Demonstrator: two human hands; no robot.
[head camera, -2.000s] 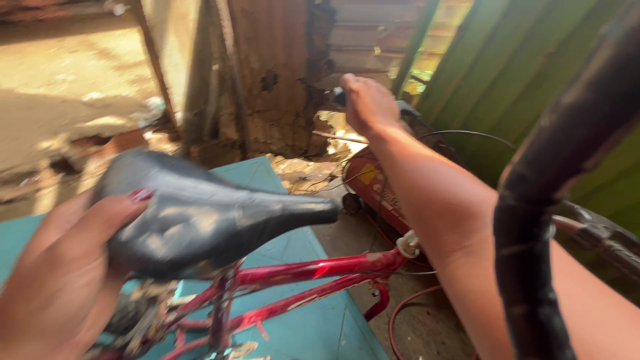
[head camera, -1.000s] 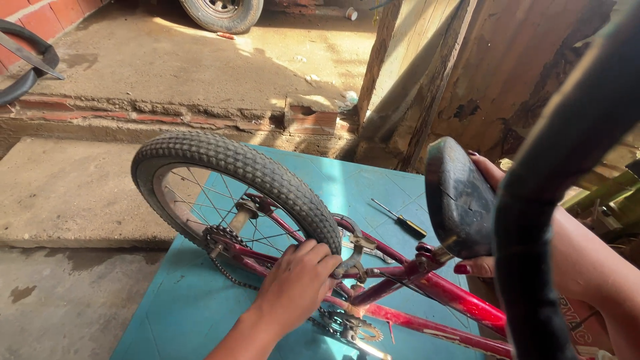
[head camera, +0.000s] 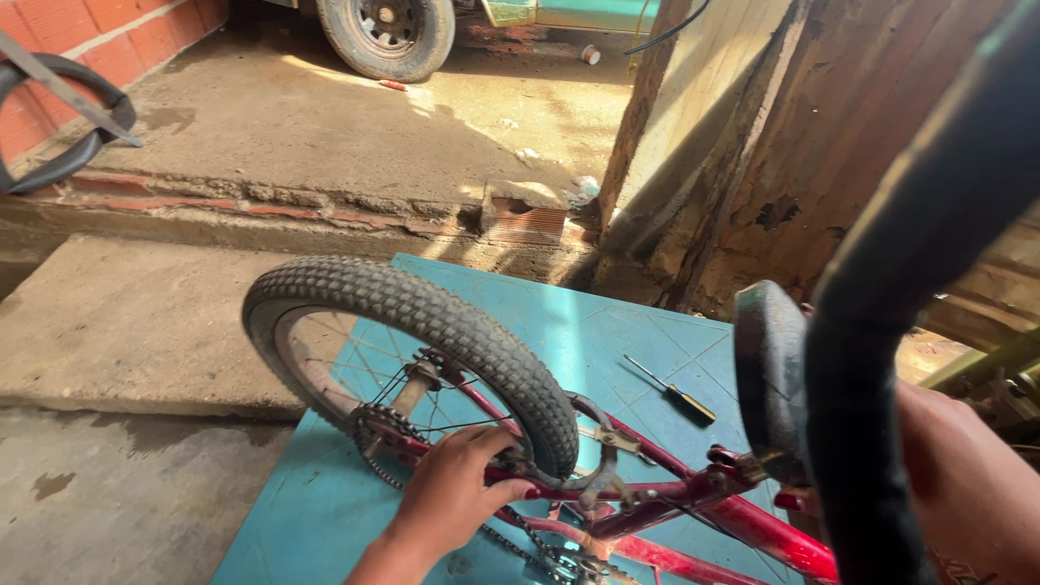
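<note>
A red bicycle frame (head camera: 756, 528) lies tilted over a blue tabletop (head camera: 520, 284). Its rear wheel, with a knobby black tire (head camera: 422, 317), points to the upper left. My left hand (head camera: 459, 487) grips the frame tube beside the tire, close to the brake arm (head camera: 605, 455); its fingertips are partly hidden. My right hand (head camera: 951, 471) is at the black saddle (head camera: 768, 374), its thumb under the saddle's edge, the rest partly hidden by a blurred black tube (head camera: 861, 325) close to the camera. The chain (head camera: 378, 471) hangs below the rear hub. A screwdriver (head camera: 670, 392) lies on the tabletop.
Behind the tabletop runs a broken brick and concrete ledge (head camera: 325, 215), with a concrete slab (head camera: 162, 317) at left. A vehicle wheel (head camera: 390, 36) stands farther back. A black tire (head camera: 61, 171) with a metal blade leans at left. Wooden posts (head camera: 658, 122) and rusty sheeting rise at right.
My left hand has gone from the saddle to the frame beside the rear tire. My right hand, earlier reaching out ahead, is now at the saddle. The view has swung left.
</note>
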